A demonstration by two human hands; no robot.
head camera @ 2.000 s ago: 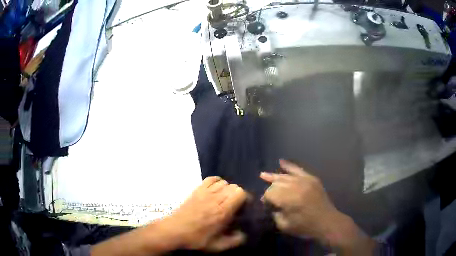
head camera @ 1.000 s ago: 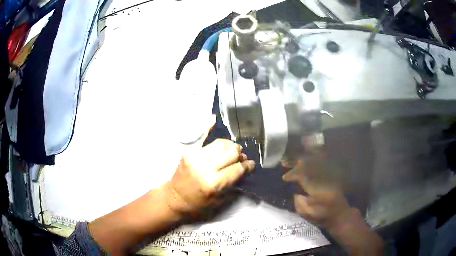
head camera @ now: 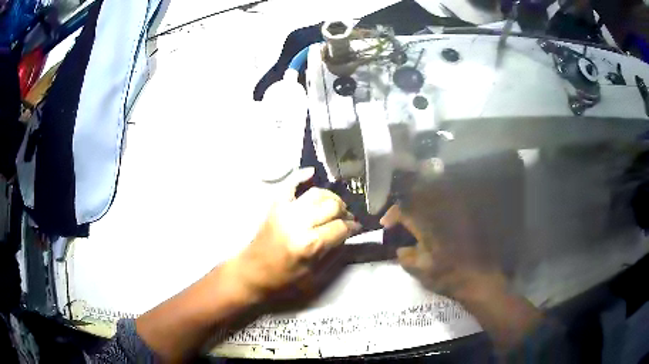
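Note:
The dark garment panel (head camera: 370, 222) lies under the white sewing machine head (head camera: 484, 85), its near edge between my hands. More dark cloth shows behind the head. My left hand (head camera: 302, 231) is curled at the panel's edge, fingertips just in front of the needle area, gripping the cloth. My right hand (head camera: 430, 249) is blurred, to the right of the needle area, with thumb and finger closed on the dark cloth. The head hides much of the cloth on the right. The presser foot and needle are hard to make out.
A pale blue and dark stack of cut pieces (head camera: 99, 121) hangs along the table's left side. A rounded white piece (head camera: 283, 135) stands left of the head, joined to a blue tube (head camera: 300, 60). Ruler marks (head camera: 285, 328) run along the white table's front edge.
Both hands have moved forward from the near part of the cloth to the needle area. Less dark cloth shows in front of the head, and more shows behind it. The view has also shifted.

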